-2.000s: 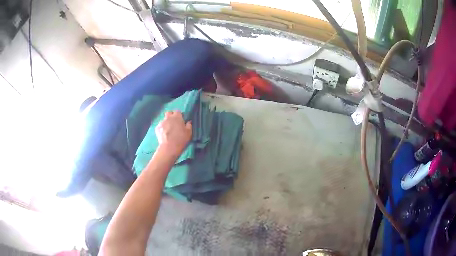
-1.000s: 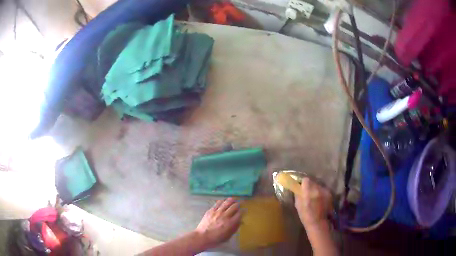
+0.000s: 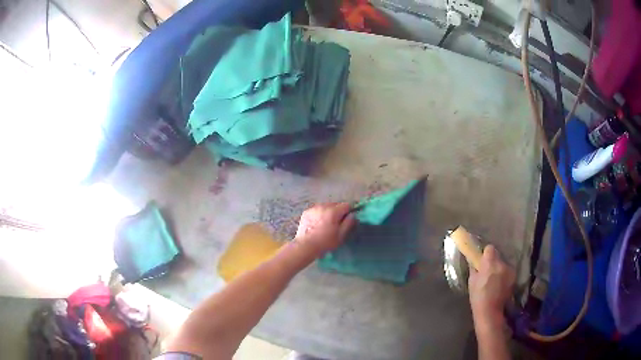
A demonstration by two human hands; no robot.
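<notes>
A green pocket piece (image 3: 383, 242) lies on the pressing table in front of me, its far edge lifted and partly folded over. My left hand (image 3: 325, 226) pinches its far left corner. The yellow pocket template (image 3: 246, 252) lies on the table to the left of the piece, partly hidden behind my left forearm. My right hand (image 3: 490, 278) holds the pale yellow handle of the silver iron (image 3: 455, 264), to the right of the piece and apart from it.
A large uneven stack of green cut pieces (image 3: 246, 98) sits at the far left. Smaller pressed pieces (image 3: 146, 242) lie at the left edge. A dark blue bundle (image 3: 169, 63) borders the table. A tan hose (image 3: 555, 169) loops at the right, beside bottles and a purple basin (image 3: 625, 274).
My left hand has moved forward from the table's near side and taken hold of the green piece. The template has moved from right of that hand to the left. The iron stays in my right hand.
</notes>
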